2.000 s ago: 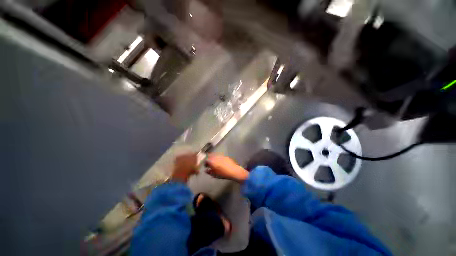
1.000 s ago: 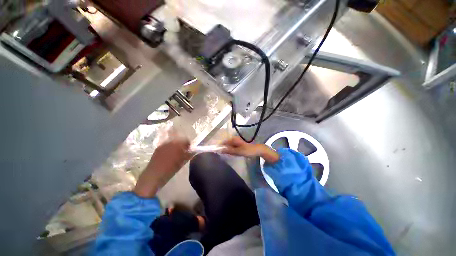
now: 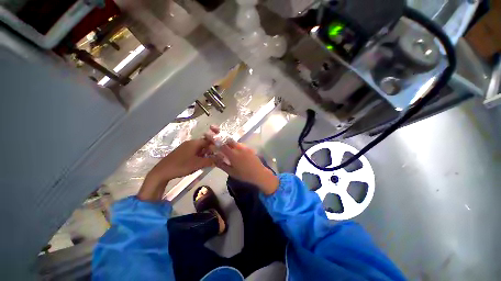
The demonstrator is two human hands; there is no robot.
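Observation:
My left hand [image 3: 184, 159] and my right hand [image 3: 244, 162] are together at the middle of the view, fingers bent around a small shiny bunch of clear film [image 3: 221, 139]. The fingers hide part of the bunch. More crinkled clear film [image 3: 170, 137] lies below the machine frame, left of and beyond my hands. Short metal rods [image 3: 213, 100] stick out just beyond that film.
A white disc with cut-out openings [image 3: 344, 185] lies on the grey floor at the right. A black cable [image 3: 423, 107] loops above it from the machine part with green lights [image 3: 335, 30]. A grey machine panel [image 3: 49, 121] fills the left. My foot [image 3: 206, 200] is below.
The stretched film strip between my hands is now a small bunch, and the hands have come together. The view has shifted, so the cable and machine part appear farther right.

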